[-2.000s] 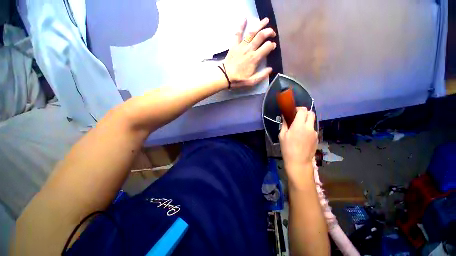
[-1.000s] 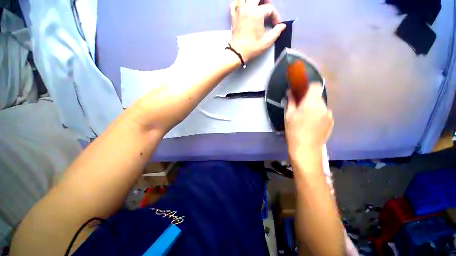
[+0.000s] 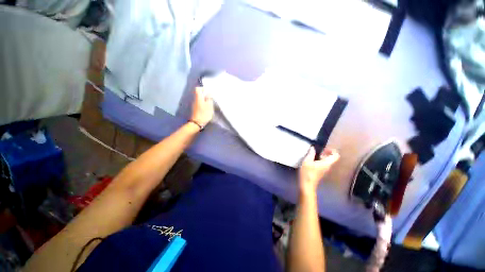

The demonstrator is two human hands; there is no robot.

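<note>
A white garment panel [image 3: 266,114] lies in front of me on the lavender pressing table [image 3: 223,143], its near edge raised. A black strip [image 3: 332,121] runs along its right end, and a short dark slit [image 3: 295,133] shows in the panel. My left hand [image 3: 202,108] grips the panel's left end. My right hand [image 3: 316,167] holds its near right corner, thumb by the black strip. The steam iron [image 3: 378,171] stands on the table right of my right hand, untouched, its orange-brown handle on the right side.
Small black patches [image 3: 433,119] overlap at the right. Another pale panel with a black strip [image 3: 392,32] lies at the far side. Pale cloth [image 3: 146,53] hangs over the table's left part. Grey-green cloth [image 3: 468,58] is heaped far right. The pale pink hose [image 3: 381,239] runs down from the iron.
My right hand has let go of the iron, which now stands at the right, and has taken the panel's near right corner. My left hand has moved from the black strip to the panel's left end.
</note>
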